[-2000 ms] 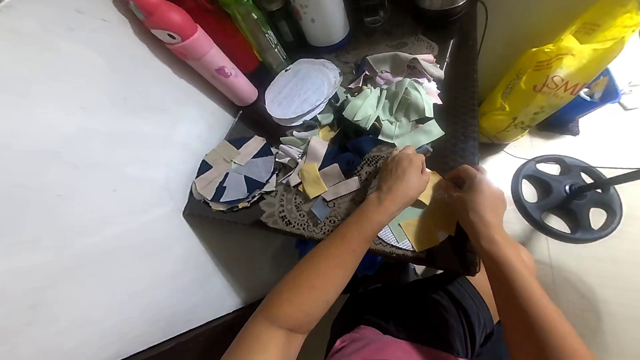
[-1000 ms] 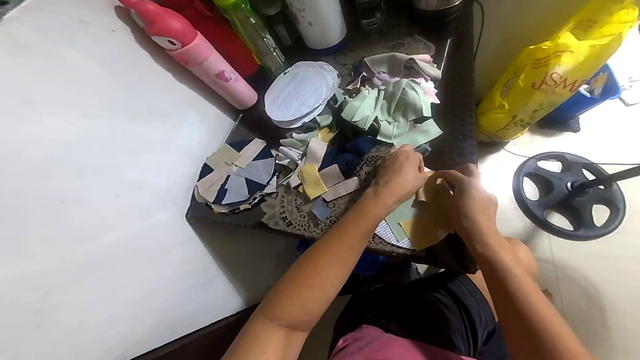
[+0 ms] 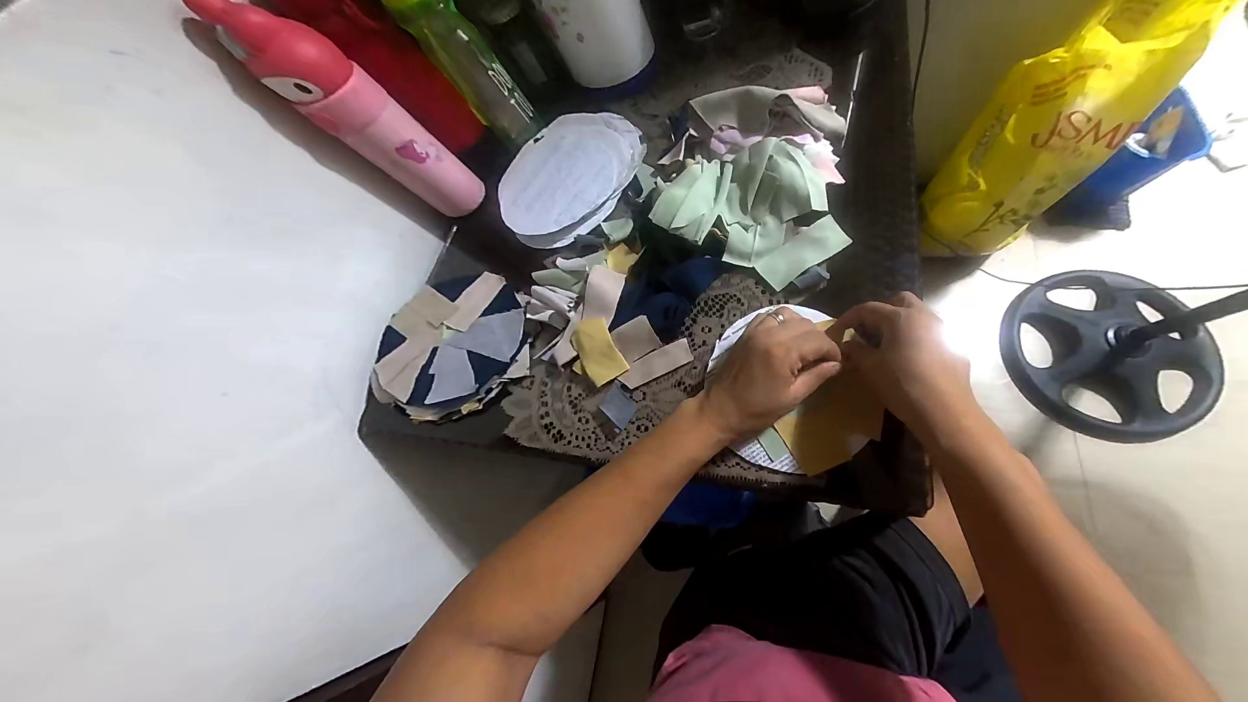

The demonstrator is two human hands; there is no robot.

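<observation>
A round paper piece (image 3: 726, 343) bearing print lies at the table's near right corner, partly under my hands. Yellow fabric pieces (image 3: 829, 429) and a small green strip (image 3: 771, 445) lie on it. My left hand (image 3: 780, 366) rests over the disc, fingers bent, a ring on one finger. Beside it, my right hand (image 3: 892, 346) has its fingertips curled at the disc's upper right edge, touching yellow fabric. What the fingertips pinch is hidden. To the left are loose beige and yellow strips (image 3: 600, 351) and a round stack covered with patches (image 3: 453, 341).
Beyond my hands lie green fabric pieces (image 3: 770, 200) and white paper circles (image 3: 570, 175). A pink bottle (image 3: 390, 132), a green bottle (image 3: 473, 68) and a white container (image 3: 600, 39) stand farther back. Right of the table are a yellow plastic bag (image 3: 1033, 136) and a black wheel-shaped plate (image 3: 1033, 341).
My left hand has shifted over the disc, and more of the disc's upper left edge now shows. The right hand stays beside it at the yellow fabric.
</observation>
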